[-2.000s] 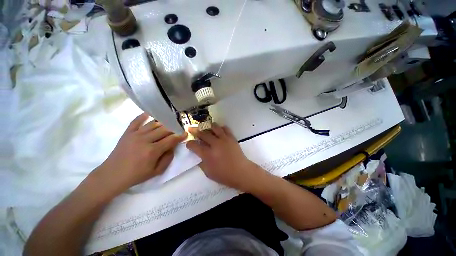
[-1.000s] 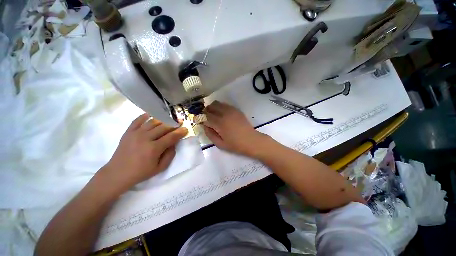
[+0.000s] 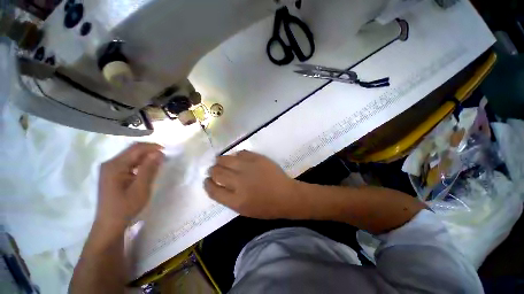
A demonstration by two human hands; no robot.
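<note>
A white fabric piece (image 3: 187,165) lies in front of the sewing machine's needle area, overexposed and blurred. My left hand (image 3: 127,181) pinches its left side between thumb and fingers. My right hand (image 3: 248,182) has curled fingers on its right edge. The presser foot area (image 3: 195,113) is lit, beyond both hands, and neither hand touches it. A fine thread (image 3: 207,135) runs from there toward the fabric near my right hand. The needle itself cannot be made out.
Black-handled scissors (image 3: 290,37) and silver thread snips (image 3: 339,74) lie on the machine table (image 3: 345,123). White cloth (image 3: 51,178) is heaped at left. The machine head (image 3: 155,43) covers the upper left. A yellow-edged frame (image 3: 402,150) and plastic bags (image 3: 459,166) are below at right.
Both hands have moved back from the needle toward the table's front edge, with the fabric between them. The view has shifted right and down, so the machine appears further upper left.
</note>
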